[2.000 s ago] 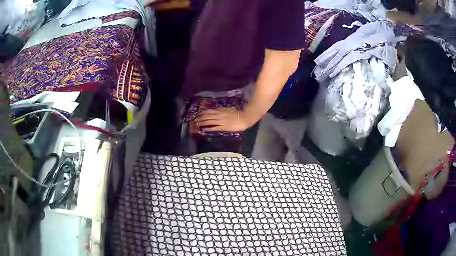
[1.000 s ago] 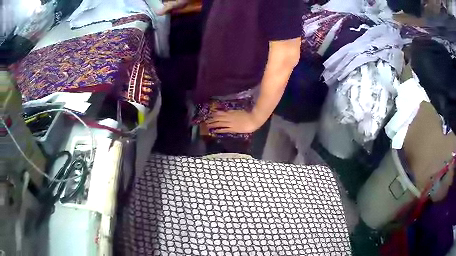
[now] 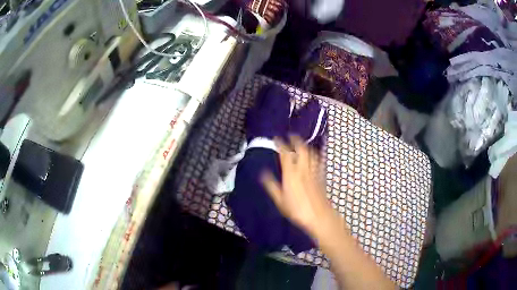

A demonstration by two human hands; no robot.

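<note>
A dark navy-purple cloth bundle (image 3: 256,184) with white bands lies on the stool with the black-and-white net-patterned cover (image 3: 377,181). My right hand (image 3: 297,190) reaches in from the lower right over the bundle. It is blurred, with its fingers spread and nothing gripped; whether it touches the cloth cannot be told. A pale crumpled piece (image 3: 224,170) shows at the bundle's left side. My left hand cannot be made out; only a small blurred skin-toned sliver shows at the bottom edge.
The cream-white sewing machine (image 3: 73,68) stands at the left on the white table (image 3: 119,147). A black phone (image 3: 48,173) lies on its bed. Black-handled scissors (image 3: 164,59) lie behind. A person in a dark purple top (image 3: 380,20) is beyond the stool. A bin (image 3: 467,212) stands at right.
The view has swung left and down, bringing in the machine and phone. The purple bundle now lies on the stool, and my right hand has come into view over it.
</note>
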